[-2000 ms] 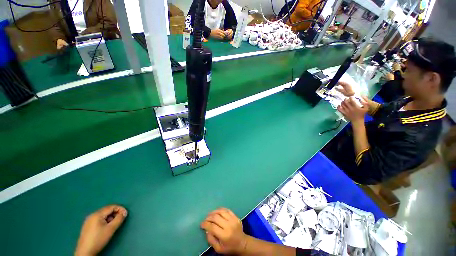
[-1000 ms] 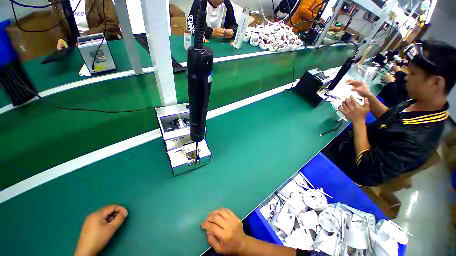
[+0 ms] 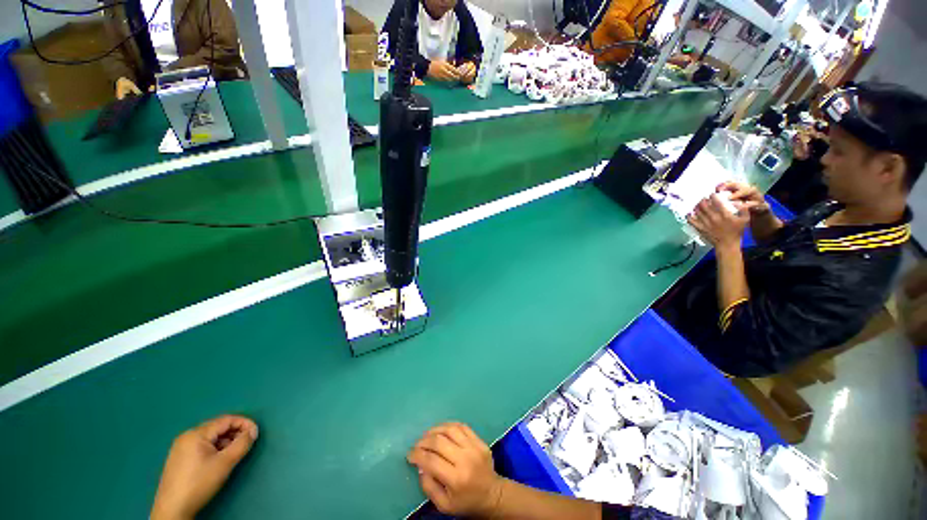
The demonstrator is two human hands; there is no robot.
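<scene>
My left hand (image 3: 206,459) rests on the green bench top at the lower left, fingers curled and thumb tip against the forefinger. No object shows in it. My right hand (image 3: 455,469) rests at the bench's near edge beside the blue bin, fingers together and bent down, no object visible; its palm is hidden. The black electric screwdriver (image 3: 405,193) hangs upright beyond and between both hands, its thin bit over the front of the silvery screw feeder (image 3: 384,327). Neither hand touches them.
A blue parts bin (image 3: 679,350) full of white plastic parts (image 3: 666,447) stands at my right forearm. A worker (image 3: 813,244) sits to the right, near another hanging screwdriver (image 3: 694,150). White parts (image 3: 557,74) are heaped across the line. A white post (image 3: 323,112) rises behind the feeder.
My hands and the screwdriver have stayed in place. The worker on the right has brought both hands together around a white part.
</scene>
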